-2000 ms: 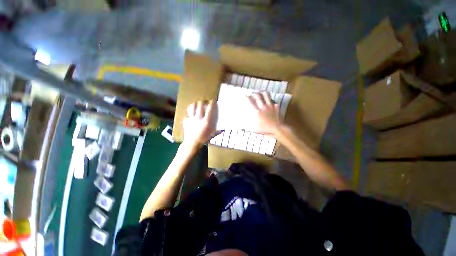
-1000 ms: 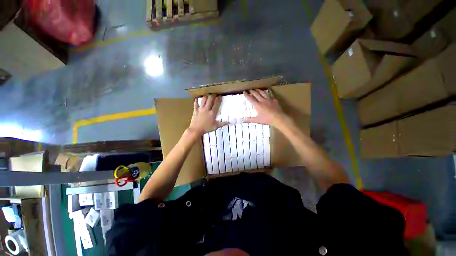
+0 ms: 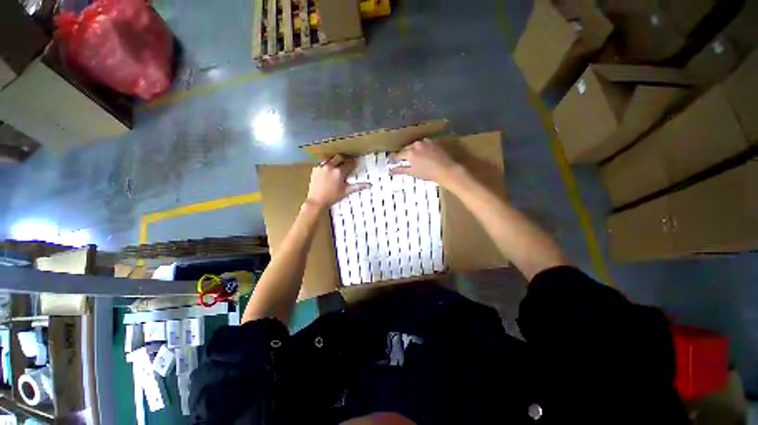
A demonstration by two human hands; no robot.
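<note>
The open brown shipping carton (image 3: 301, 236) stands in front of me with its flaps spread. White product boxes (image 3: 388, 236) fill it in tight rows. My left hand (image 3: 334, 181) is at the far left corner of the carton, on the far row, with its fingers bent at the far edge. My right hand (image 3: 426, 161) is at the far right part of the same row, its thumb towards the middle. Both hands touch the box tops; whether they grip any box is hidden by the fingers.
Loose white boxes lie on the green bench (image 3: 125, 390) at lower left. Red and yellow scissors (image 3: 218, 290) are at its end. Brown cartons (image 3: 665, 212) line the right side. A red stool (image 3: 700, 361) is lower right, a pallet (image 3: 287, 33) ahead, a red bag (image 3: 116, 50) upper left.
The white row held between both hands two seconds ago is down in the carton's far end. Since one second ago both hands have shifted slightly, uncovering more of the far row's middle.
</note>
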